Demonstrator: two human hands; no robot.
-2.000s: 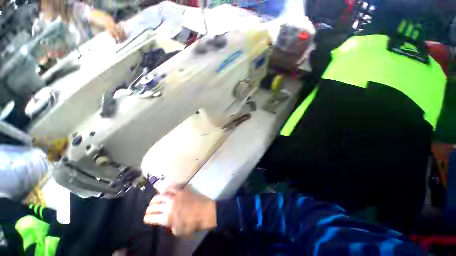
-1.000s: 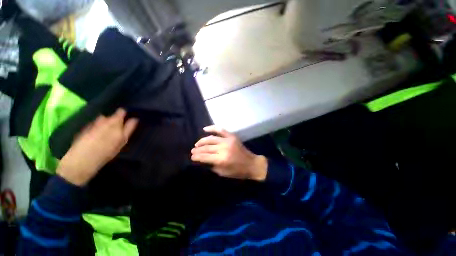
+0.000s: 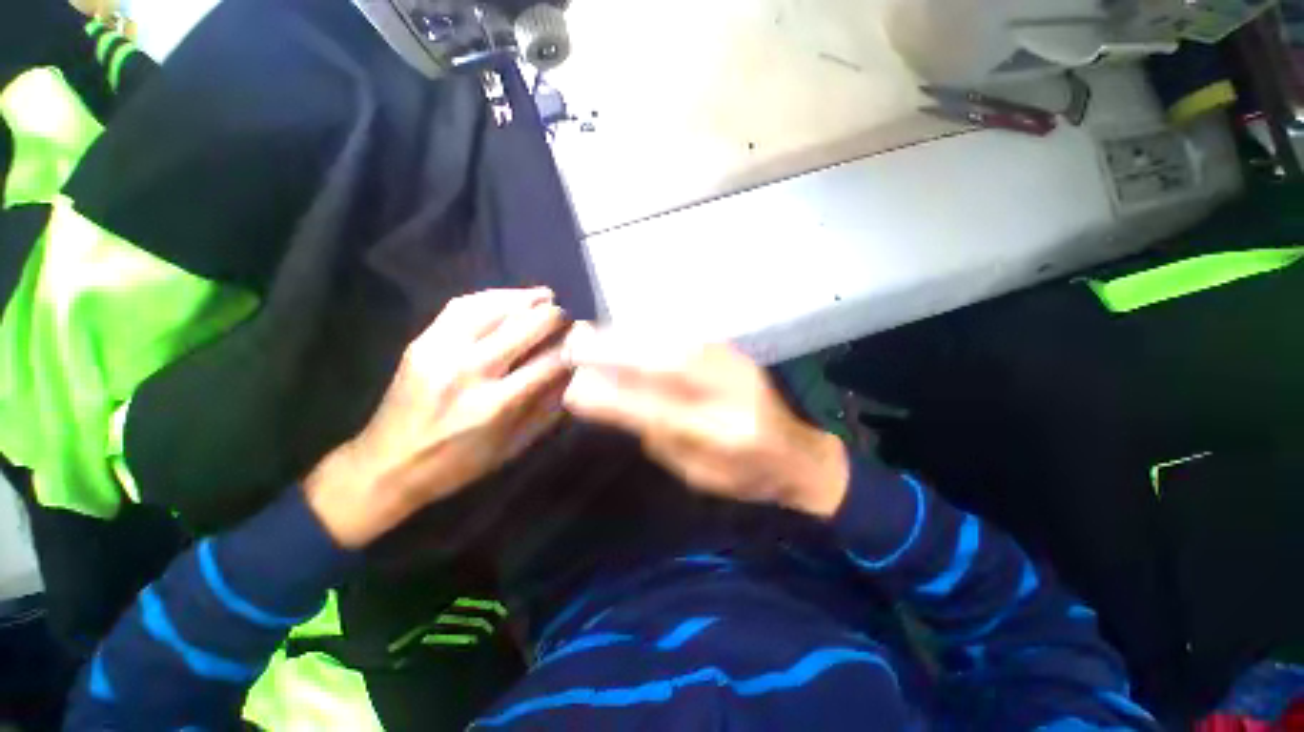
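A black fabric garment piece (image 3: 429,186) with neon yellow-green panels (image 3: 107,322) lies over the machine bed and hangs toward my lap. Its straight edge runs up to the presser foot (image 3: 496,97). My left hand (image 3: 465,393) lies on the black cloth with its fingers bent at the edge. My right hand (image 3: 708,415), slightly blurred, meets it there, fingertips close together near the front of the bed. Both hands seem to pinch the fabric edge; the fingertips partly hide it.
The pale machine bed (image 3: 844,258) extends to the right. Dark red thread snips (image 3: 987,109) lie on it. A knurled knob (image 3: 542,35) is right of the foot. Black-and-neon garments (image 3: 1030,386) hang at right, and striped cloth (image 3: 458,624) lies at my lap.
The view has shifted closer to the bed. My left hand has moved right along the cloth to meet my right hand at the fabric edge.
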